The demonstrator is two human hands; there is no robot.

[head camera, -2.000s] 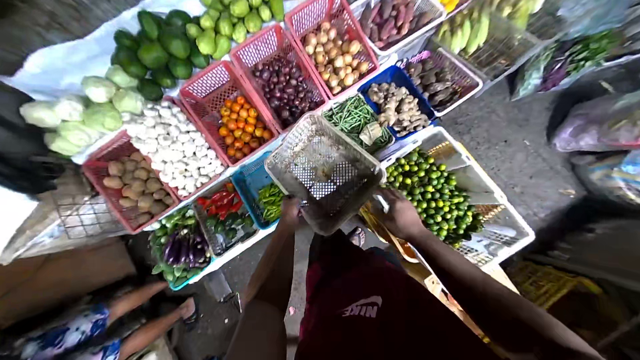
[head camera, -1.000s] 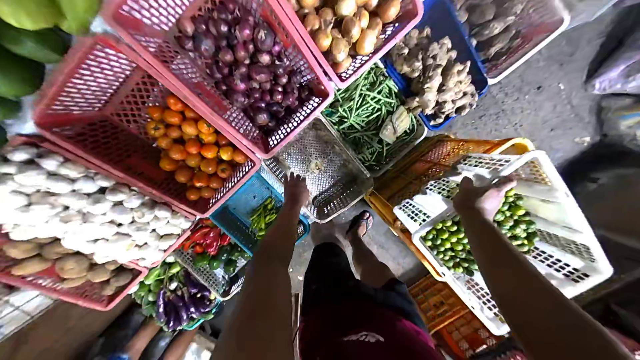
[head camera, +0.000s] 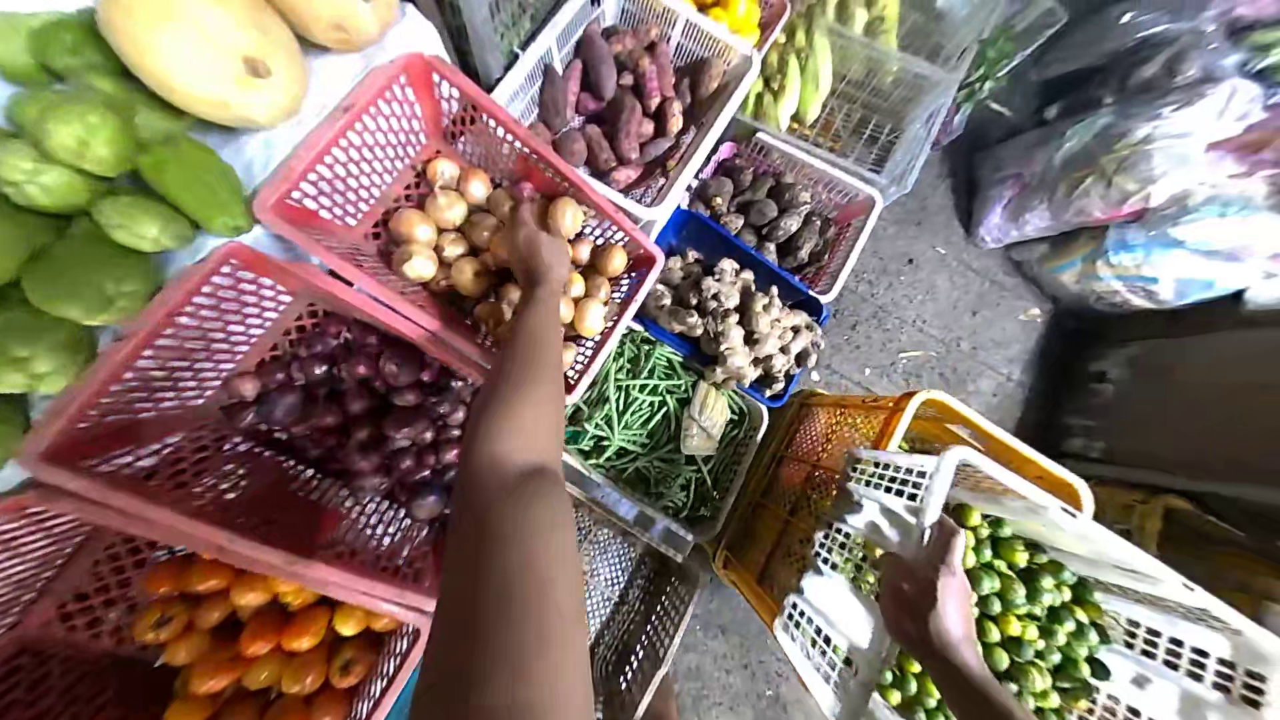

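Note:
My left hand [head camera: 535, 245] reaches down among the yellow onions [head camera: 445, 225] in a red plastic crate [head camera: 335, 185]. Its fingers are partly hidden, so I cannot tell whether an onion is in them. At the lower right my right hand [head camera: 925, 590] grips a rim of a white plastic crate [head camera: 1150, 590], which holds green citrus fruits [head camera: 1035, 610]. Below my left forearm, partly covered by it, is an empty grey plastic basket [head camera: 640, 600]. Red onions [head camera: 370, 400] fill part of the neighbouring red crate.
Orange tomatoes [head camera: 265, 630] lie lower left. Green beans [head camera: 650, 420], ginger [head camera: 735, 315] in a blue crate and sweet potatoes [head camera: 625, 100] stand beyond. Under the white crate is an orange crate [head camera: 800, 480]. Chayotes [head camera: 80, 200] lie upper left, plastic bags [head camera: 1110, 190] upper right.
My left hand has moved from the grey basket to the yellow onions. The basket, held up two seconds ago, is now down beside the beans. My right hand remains at the white crate.

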